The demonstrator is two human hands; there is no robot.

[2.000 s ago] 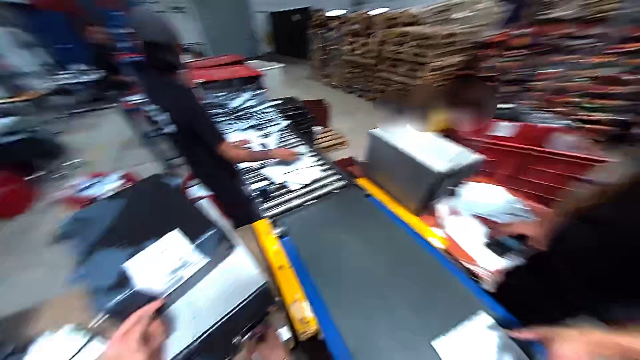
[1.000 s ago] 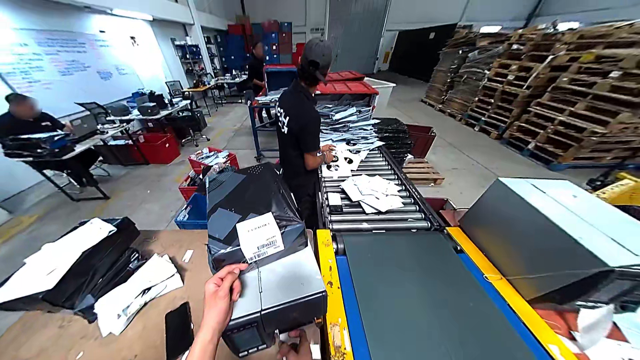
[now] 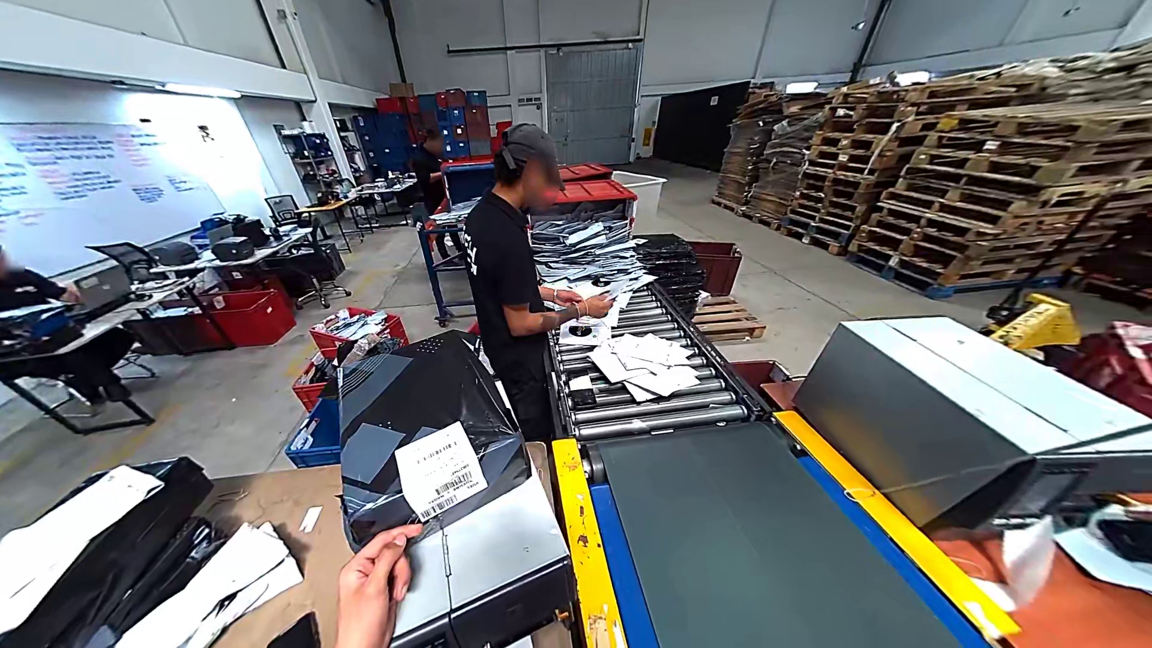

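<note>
My left hand (image 3: 376,580) is raised at the bottom, left of centre, thumb against forefinger, at the lower edge of a black plastic package (image 3: 387,405). A white printed label (image 3: 441,468) lies on the package; whether my fingers pinch it or the plastic is unclear. The package rests on the back of a grey label printer (image 3: 490,558), with a thin cord across its top. My right hand is not in view. Right of the printer runs a dark green conveyor belt (image 3: 729,531) between yellow and blue rails.
A co-worker (image 3: 513,270) holds papers beside a roller conveyor (image 3: 666,418) bearing white envelopes. Black bags with white papers (image 3: 81,549) lie on the bench at left. A second grey machine (image 3: 972,405) stands right of the belt. Wooden pallets (image 3: 990,180) are stacked behind.
The view has swung since the oldest frame. My right hand, low at the printer's front one second ago, is out of view. The co-worker has lifted papers from the rollers.
</note>
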